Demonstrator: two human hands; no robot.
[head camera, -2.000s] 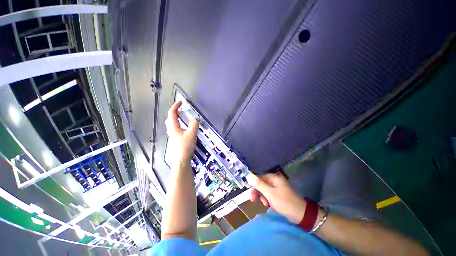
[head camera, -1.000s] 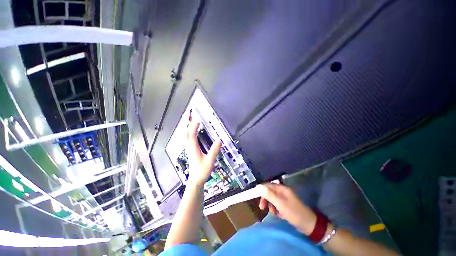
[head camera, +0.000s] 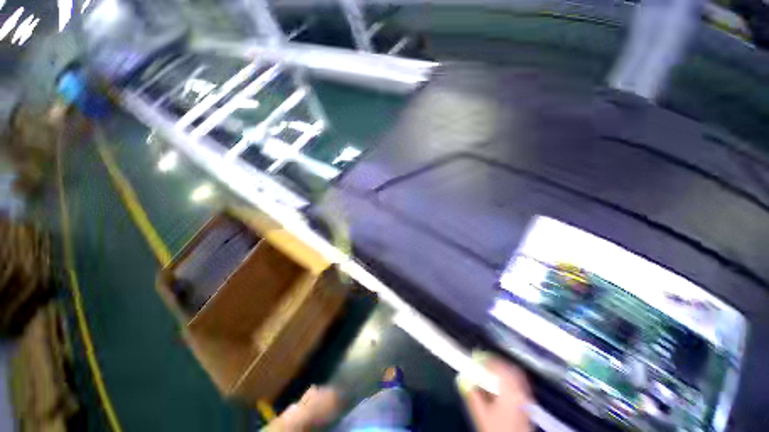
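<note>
The view is strongly blurred. The TV's dark rear cover (head camera: 422, 228) fills the right side. Its bright white board opening (head camera: 607, 245) lies lower right, with the green main board (head camera: 607, 333) inside; no hand is over it. My right hand (head camera: 497, 396) is at the white rail edge beside the TV, near the bottom, partly cut off. My left hand (head camera: 308, 409) is low at the bottom edge, left of my leg, also cut off. The fingers of both hands are too blurred to read. No held part can be made out.
An open brown carton (head camera: 261, 312) stands on the green floor left of the white conveyor rail (head camera: 405, 316), with dark pieces in one side. My shoe and leg show between them. Brown cardboard lies at the far left. A person in blue is far back, upper left.
The view has swung left, so the TV and board opening now sit at the right. My left hand has left the opening. The carton has come into fuller view.
</note>
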